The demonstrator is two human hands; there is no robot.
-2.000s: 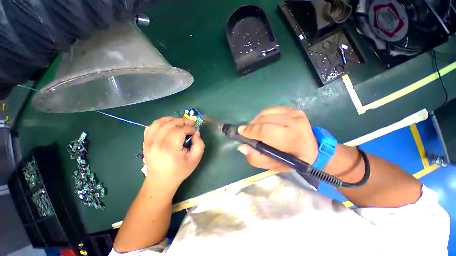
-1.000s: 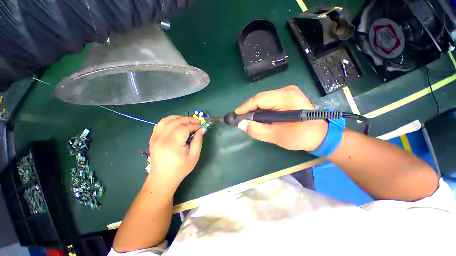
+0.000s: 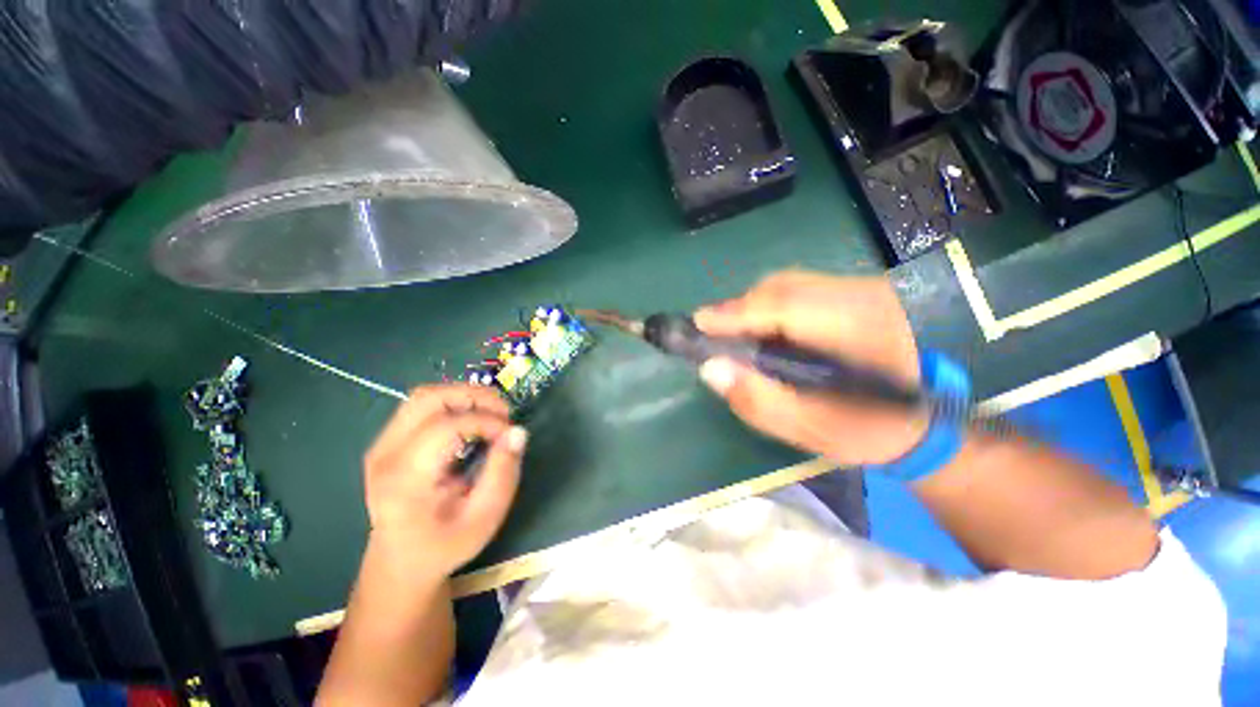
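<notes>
Several main circuit boards (image 3: pixel 529 362) with yellow, white and blue parts and red lead wires stand in a slanting row on the green mat. My right hand (image 3: pixel 822 362) is shut on the black soldering iron (image 3: pixel 680 336); its tip points left, close to the row's upper right end. Whether it touches is unclear. My left hand (image 3: pixel 440 477) is at the row's lower left end, fingers curled, with the solder wire (image 3: pixel 307 355) running up left from it. A dark object shows between its fingers.
The fume hood (image 3: pixel 362 207) is at upper left. Small circuit boards (image 3: pixel 235 483) lie in a loose pile beside the black parts bin (image 3: pixel 127 532). A small black tray (image 3: pixel 726 142), iron stand (image 3: pixel 905 152) and fan (image 3: pixel 1071 108) are at the upper right.
My left hand has moved down and left, uncovering the row of boards. My right hand has moved slightly right and down, drawing the iron tip back; the iron and its sleeve are blurred.
</notes>
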